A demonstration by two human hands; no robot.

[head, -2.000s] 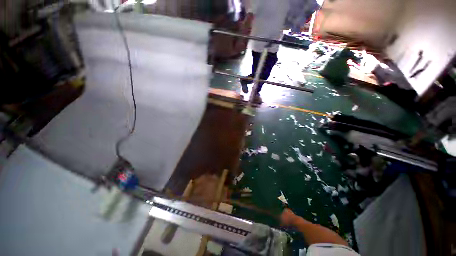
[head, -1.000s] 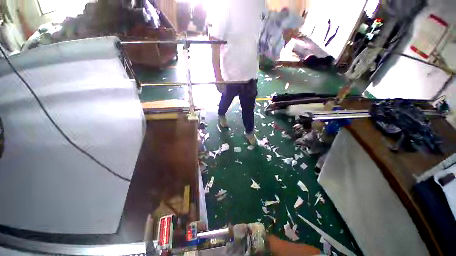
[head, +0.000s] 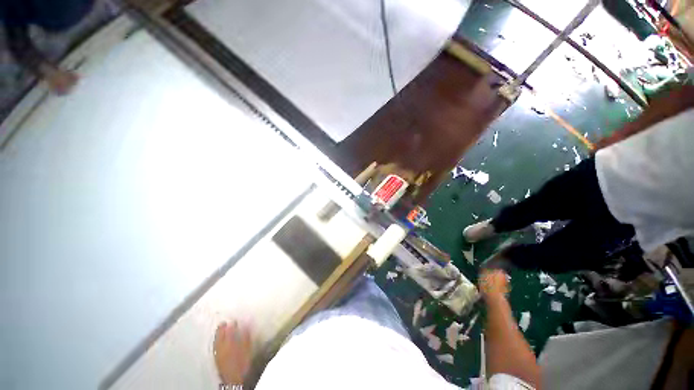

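Note:
A large white fabric ply (head: 144, 198) lies on the table at the left, its greyish edge running diagonally. The guide rail (head: 262, 118) crosses the table to the near edge. The cutter (head: 389, 192), with a red-and-white label, sits near the rail's near end, its cream handle (head: 386, 244) beside it. A dark flat plate (head: 307, 250) lies on the off-white underlay (head: 266, 293). My left hand (head: 232, 352) rests on the underlay below the fabric edge, fingers apart and empty. My right hand (head: 495, 283) is blurred near the wrapped rail end (head: 449, 288); its grip is unclear.
Another person's hand (head: 59, 79) is at the fabric's far side. A person in dark trousers (head: 571, 217) stands on the scrap-littered green floor (head: 456, 190) at the right. Beyond the rail are more white fabric (head: 327, 61), a black cable and a metal frame (head: 563, 38).
The cutter has moved along the rail from mid-table to its near end. The view has tilted down over the table. My left hand and another person's hand have come into view.

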